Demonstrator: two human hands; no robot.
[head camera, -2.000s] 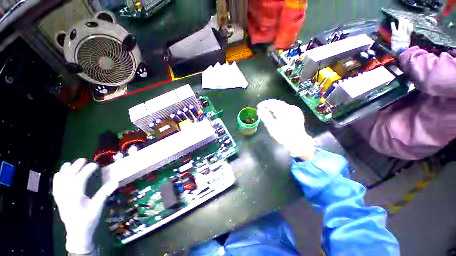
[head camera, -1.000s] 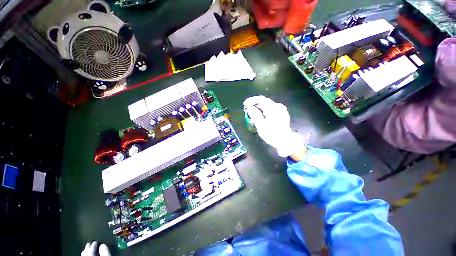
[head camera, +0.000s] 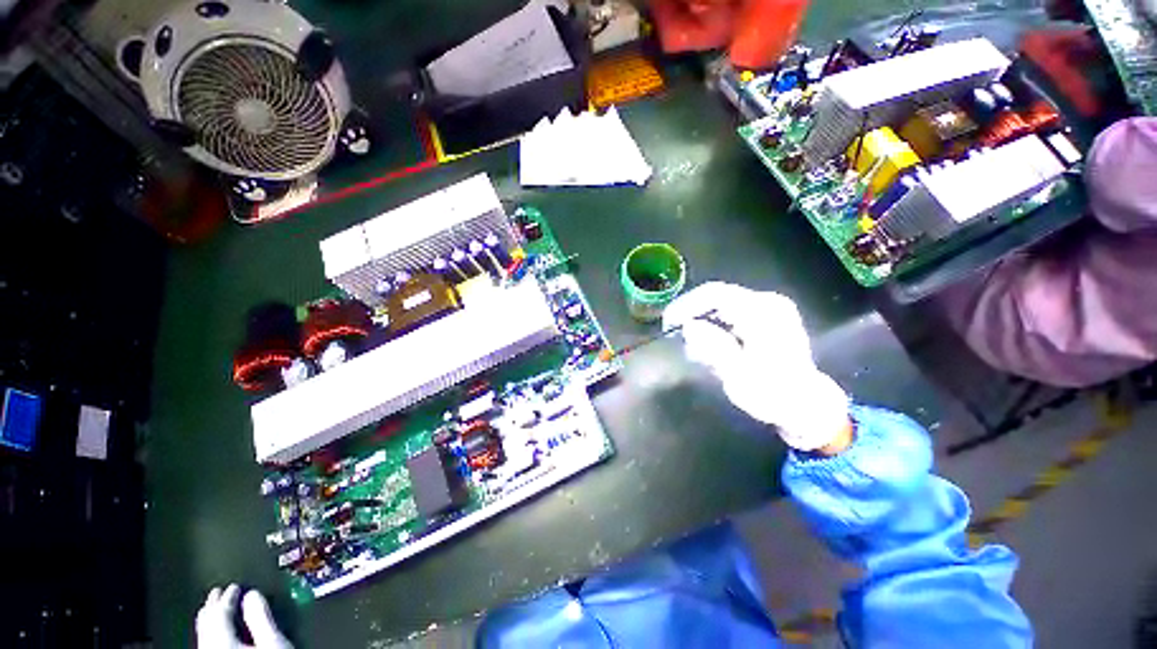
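Observation:
The power board (head camera: 431, 488), with long silver heatsink (head camera: 406, 368), finned heatsink (head camera: 419, 238) and copper-red chokes (head camera: 335, 327), lies on the dark green bench. My right hand (head camera: 751, 349), white-gloved, holds a thin hand tool (head camera: 653, 341) whose tip points at the board's right edge; whether it touches is unclear. The small green pot (head camera: 653, 282) stands open just behind and left of that hand. My left hand (head camera: 237, 619), white-gloved, is at the bottom left edge, partly cut off, off the board, fingers apart, holding nothing visible.
A panda-eared fan (head camera: 254, 114), a dark box with a pale sheet (head camera: 505, 79) and folded white paper (head camera: 584, 150) stand behind. A second power board (head camera: 945, 190) is at the upper right beside a person's pink sleeve (head camera: 1059, 304). Black bins (head camera: 70, 317) line the left.
My left hand has left the board for the bottom left. My right hand was over the pot one second ago; it is now to the pot's front right, the tool toward the board.

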